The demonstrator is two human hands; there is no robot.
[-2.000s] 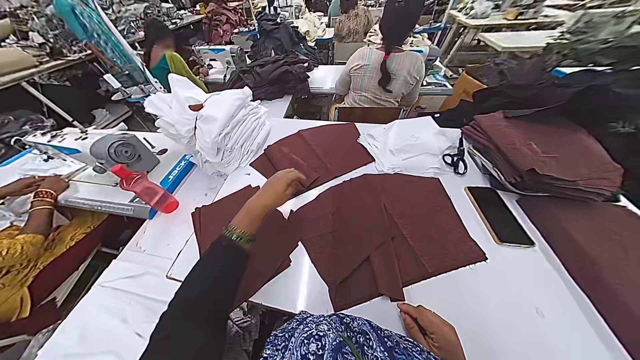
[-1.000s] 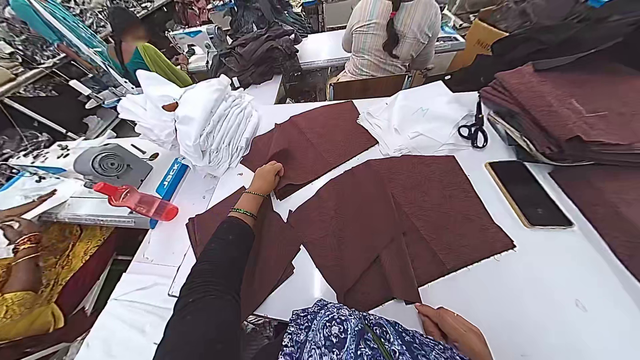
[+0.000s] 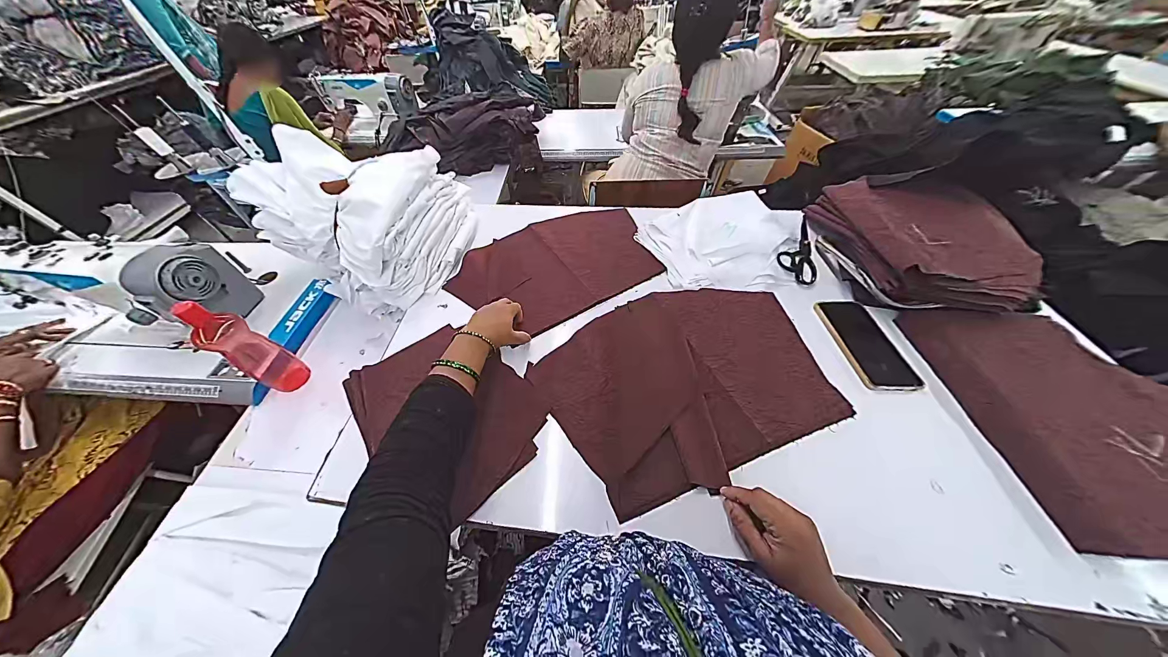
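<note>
My left hand [image 3: 497,327], with bangles at the wrist, rests at the near edge of a dark maroon fabric panel [image 3: 566,260]. Its fingers are bent, and what lies under them is hidden. Beneath that forearm spreads a maroon fabric stack [image 3: 493,438]. My right hand [image 3: 776,538] is at the table's front edge, its fingertips by the lower corner of a folded maroon strip [image 3: 698,443]; a small dark item shows between thumb and fingers. The strip lies over larger maroon panels [image 3: 766,365] in the middle of the white table [image 3: 821,474].
White fabric bundles [image 3: 365,219] stand at the back left, near a red bottle [image 3: 242,347] and a sewing machine [image 3: 192,278]. White pieces [image 3: 721,237], black scissors [image 3: 798,260], a phone [image 3: 867,345], a maroon pile [image 3: 926,242] and a maroon panel [image 3: 1049,429] lie rightward. Other people sit nearby.
Both hands stay in nearly the same places by the maroon pieces. The view has shifted somewhat.
</note>
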